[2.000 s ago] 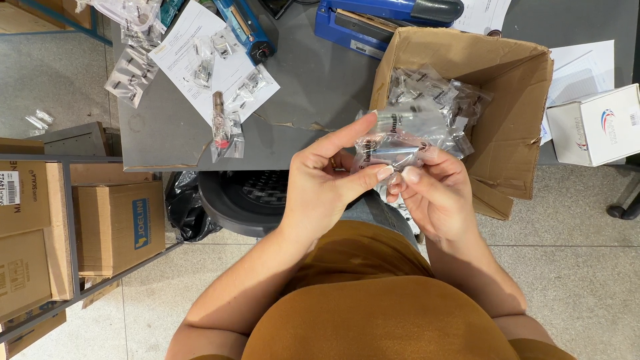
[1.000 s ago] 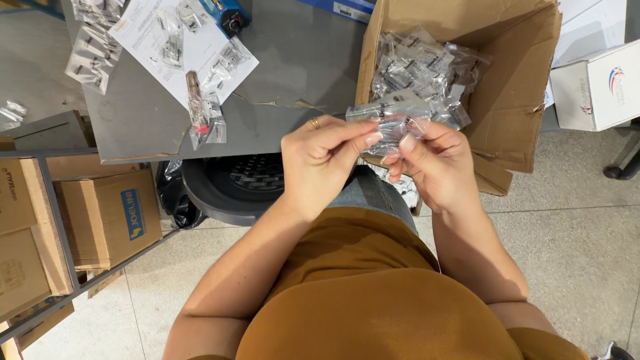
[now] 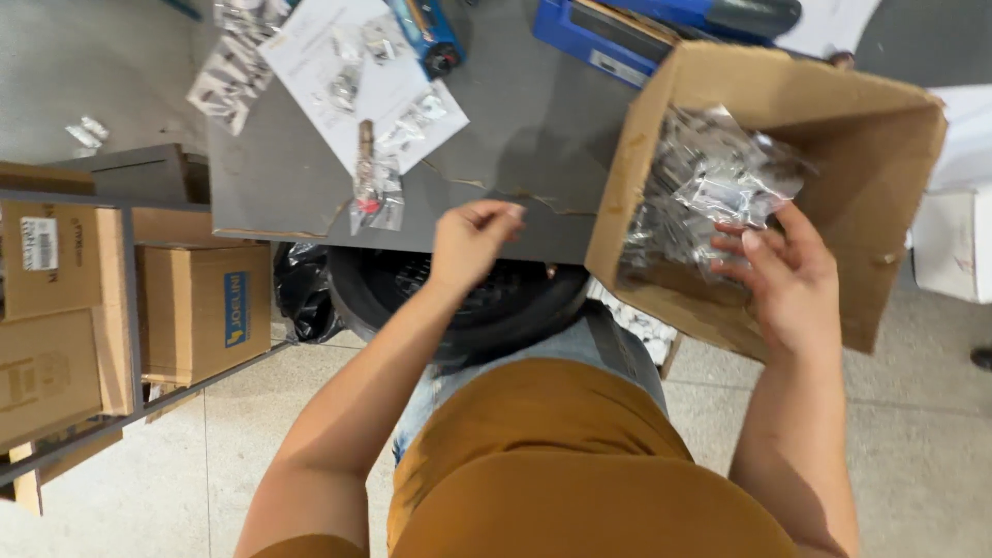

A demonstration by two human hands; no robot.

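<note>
My right hand (image 3: 783,271) is over the open cardboard box (image 3: 891,194), fingers spread at the lower edge of a clear plastic bag (image 3: 728,194). That bag lies on top of several similar small bags (image 3: 666,225) in the box; whether my fingers still hold it I cannot tell. My left hand (image 3: 474,240) hovers at the front edge of the grey table (image 3: 542,132), fingertips drawn together with nothing visible between them. Left of it on the table lies a small plastic bag with a red piece (image 3: 376,198). More small bags (image 3: 345,81) rest on a printed sheet (image 3: 310,46).
A blue tool (image 3: 430,39) and a blue case (image 3: 597,39) are at the table's back. A black seat (image 3: 465,310) is under the front edge. Shelved cardboard boxes (image 3: 194,310) stand at left, a white box (image 3: 949,240) at right. Shiny packets (image 3: 229,85) overhang the table's left corner.
My hands, together on a plastic bag before, have parted. The right hand has moved right, over the box; the left is apart from the bag.
</note>
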